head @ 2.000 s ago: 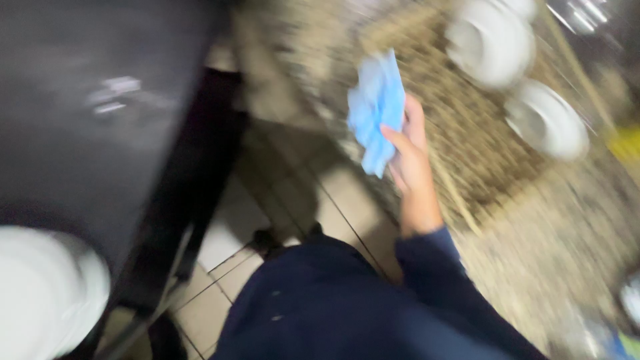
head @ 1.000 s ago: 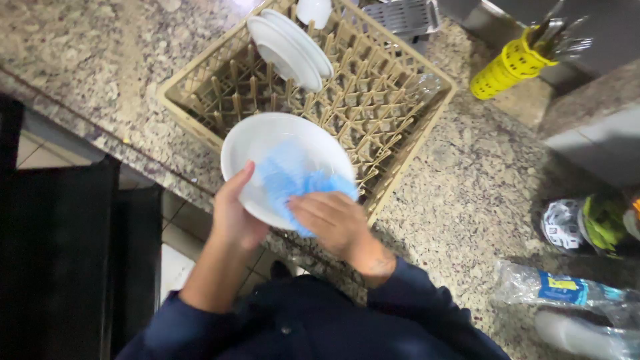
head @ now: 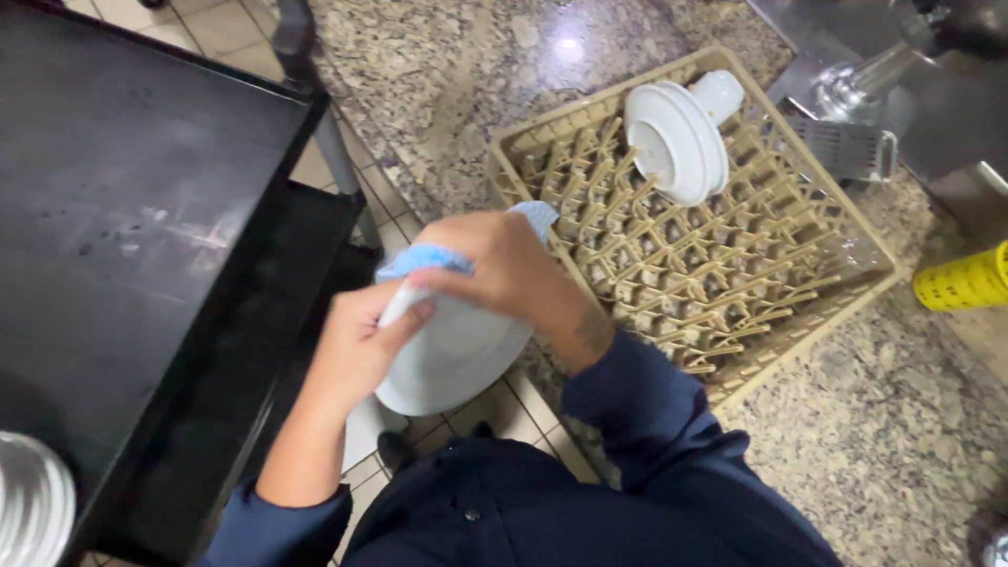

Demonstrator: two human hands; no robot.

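My left hand (head: pixel 358 342) grips the rim of a white plate (head: pixel 453 358), its thumb on the face turned to me. The plate is tilted over the gap between the counter and a dark cart. With my right hand (head: pixel 492 264) I press a light blue cloth (head: pixel 425 258) around the plate's upper edge; part of the cloth is hidden by the fingers. Right of my hands lies a beige plastic dish rack (head: pixel 803 346) with pegs. White plates (head: pixel 681 146) stand upright in its upper part, beside a small white cup (head: pixel 718 96).
The dark cart (head: pixel 150 181) at the left bears stacked white plates (head: pixel 31 504). A yellow perforated container (head: pixel 965 279) stands on the granite counter (head: pixel 890 425) at the right. A slotted metal piece (head: pixel 843 150) lies by the steel sink area (head: pixel 929 102).
A second ago the plate lay face up over the rack's near corner; now it is left of the rack, tilted, with the cloth at its edge. The view has swung toward the cart.
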